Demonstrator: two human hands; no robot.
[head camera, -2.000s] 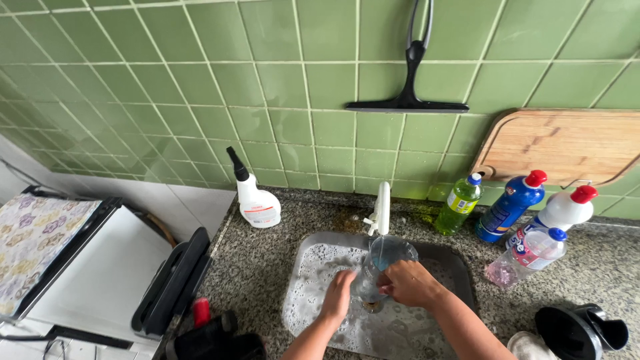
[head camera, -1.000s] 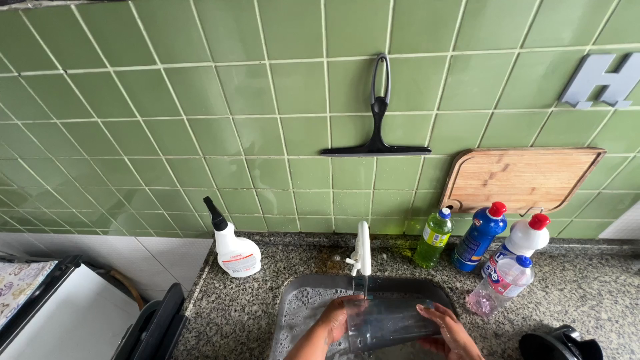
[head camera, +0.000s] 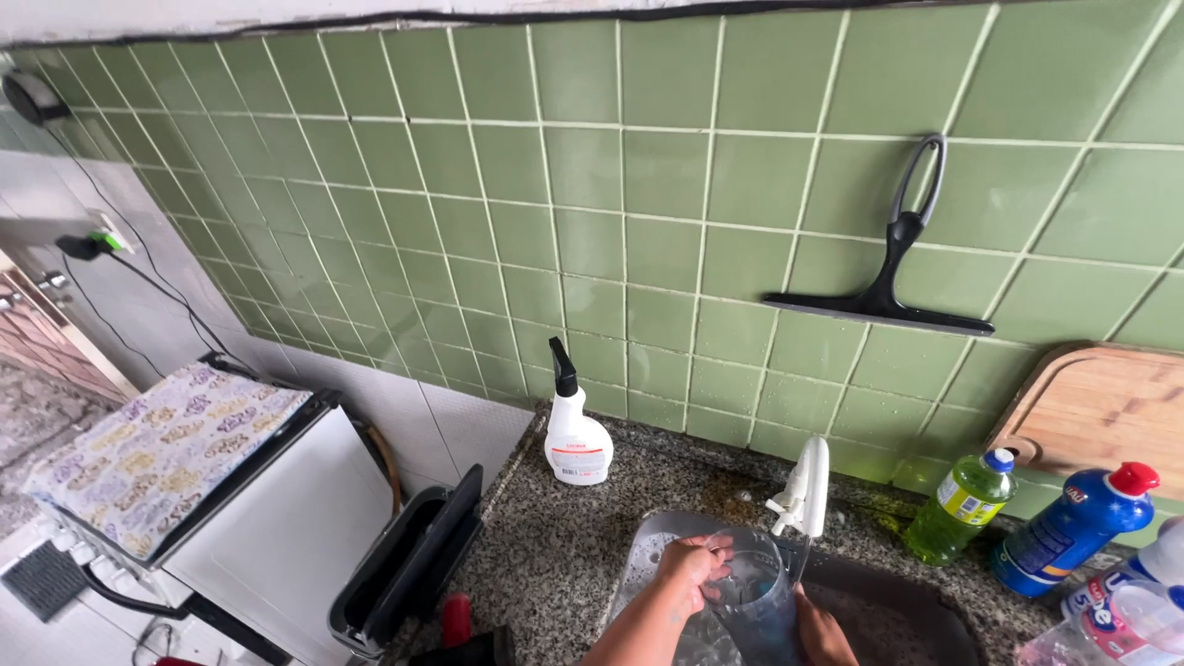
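Observation:
A clear plastic or glass vessel (head camera: 754, 592) is held between my two hands over the sink (head camera: 925, 615), its round rim facing up beneath the white faucet (head camera: 807, 486). Water runs down from the faucet at the vessel's right side. My left hand (head camera: 694, 569) grips the rim at the left, fingers curled at its edge. My right hand (head camera: 819, 629) is against the vessel's right side, partly cut off by the bottom of the view. Foamy, wet dishes or water lie in the sink's left part, too blurred to tell apart.
A white spray bottle (head camera: 578, 444) stands left of the sink. Green (head camera: 962, 507) and blue (head camera: 1073, 532) bottles stand right, before a wooden cutting board (head camera: 1101, 407). A squeegee (head camera: 893, 268) hangs on the tiles. A black bin (head camera: 407, 564) and covered stove (head camera: 176, 453) are at left.
One second ago the vessel lay more sideways between my hands; now its rim faces up near the faucet. The view has swung left.

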